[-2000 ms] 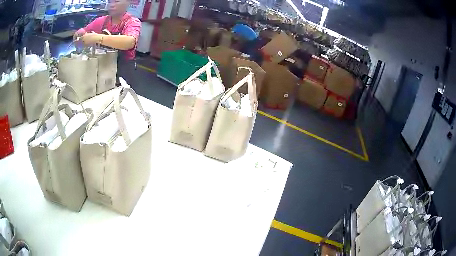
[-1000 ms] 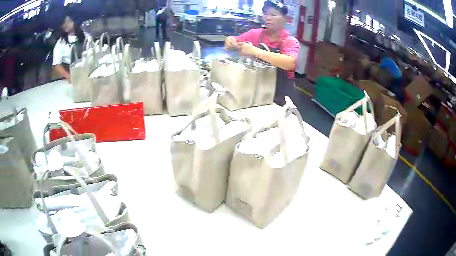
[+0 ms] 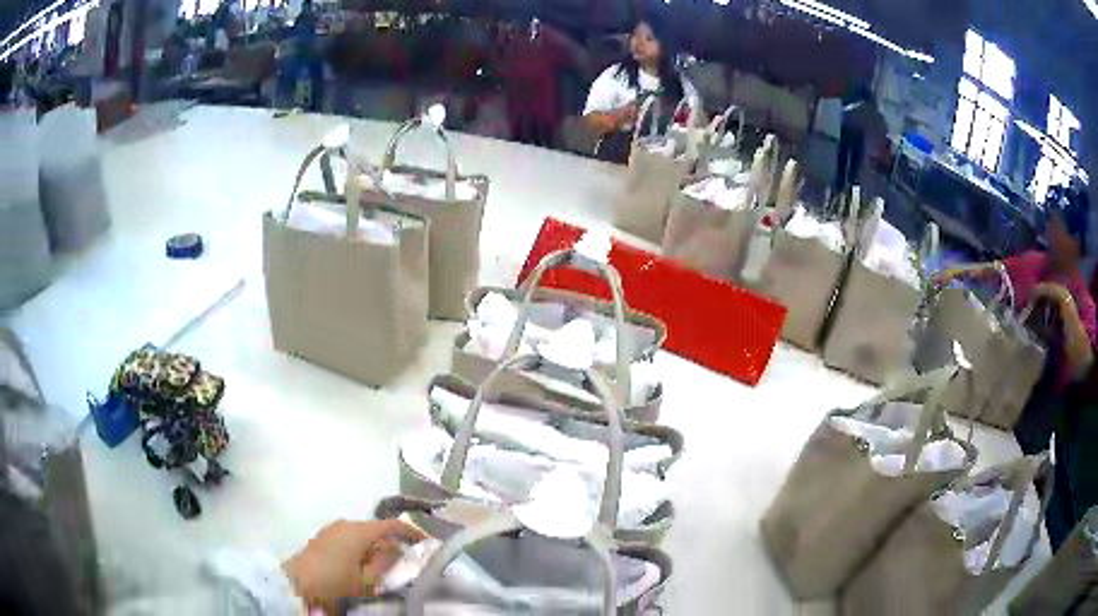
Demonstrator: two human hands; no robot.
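Note:
Three taupe tote bags stand in a row at the lower middle, openings stuffed with white tissue: a far one (image 3: 644,403), a middle one (image 3: 415,472) and the nearest one (image 3: 638,563), cut off by the bottom edge. Each has raised loop handles with a white tuft on top. My left hand (image 3: 349,560), in a pale sleeve, reaches in from the bottom left. Its curled fingers are at the left rim of the nearest tote, by the white tissue. The fingertips are blurred, and whether they grip the rim or tissue is unclear. My right hand is out of the picture.
Two totes (image 3: 343,295) stand behind-left of the row. A red tray or box (image 3: 674,307) lies right, with more totes (image 3: 807,271) behind and at lower right (image 3: 843,493). Leopard-print items (image 3: 175,385), a blue object (image 3: 114,415) and a dark roll (image 3: 184,247) lie left. People stand beyond.
The view has swung left, bringing the tote row nearer the middle and the leopard-print items into view. My left hand has come into the picture at the nearest tote.

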